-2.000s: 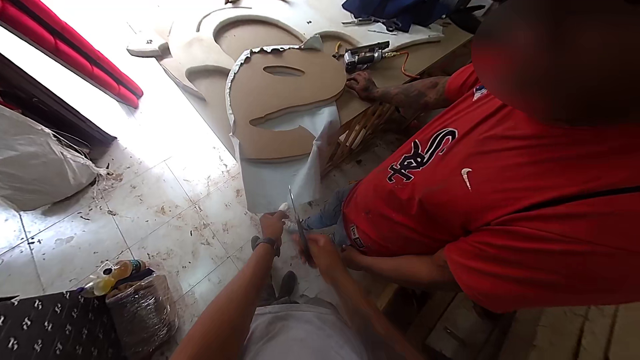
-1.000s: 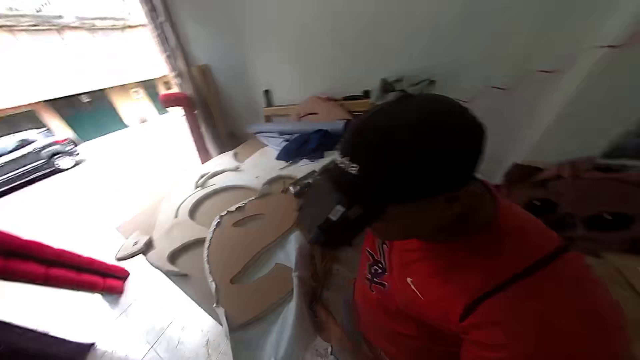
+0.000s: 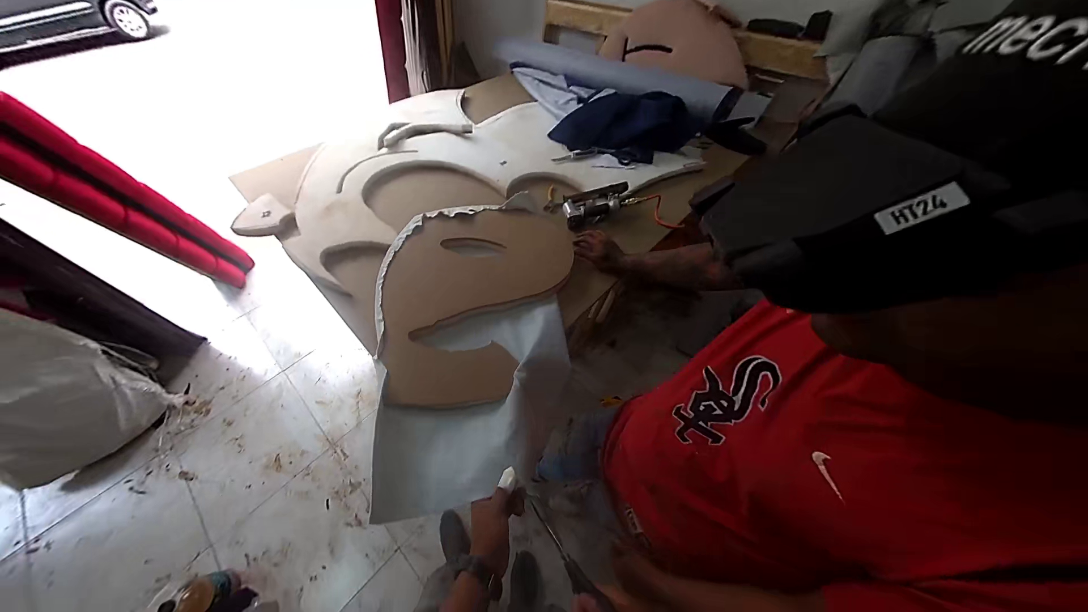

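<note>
My left hand (image 3: 495, 518), with a dark watch at its wrist, holds a small white piece (image 3: 507, 478), perhaps chalk or a wrapped fingertip; I cannot tell which. My right hand (image 3: 586, 602) is at the bottom edge, mostly cut off, shut on the dark handle of scissors (image 3: 557, 540), whose blades point up toward the left hand. Just beyond the hands, light grey-blue fabric (image 3: 442, 459) hangs from under a curved brown board panel (image 3: 476, 272). Its ruffled fabric edge is folded over the panel's left and top rim.
A co-worker in a red shirt (image 3: 731, 476) leans in at right, a hand (image 3: 599, 252) by the panel. A pneumatic stapler (image 3: 595, 204) with an orange hose, dark blue cloth (image 3: 629, 123) and cream curved panels (image 3: 408, 127) lie on the worktable. A filled sack (image 3: 68, 399) stands left.
The view swung up toward the room and has come back down. The co-worker's capped head now leans farther in at right. My hands, out of clear view a second ago, show again at the bottom.
</note>
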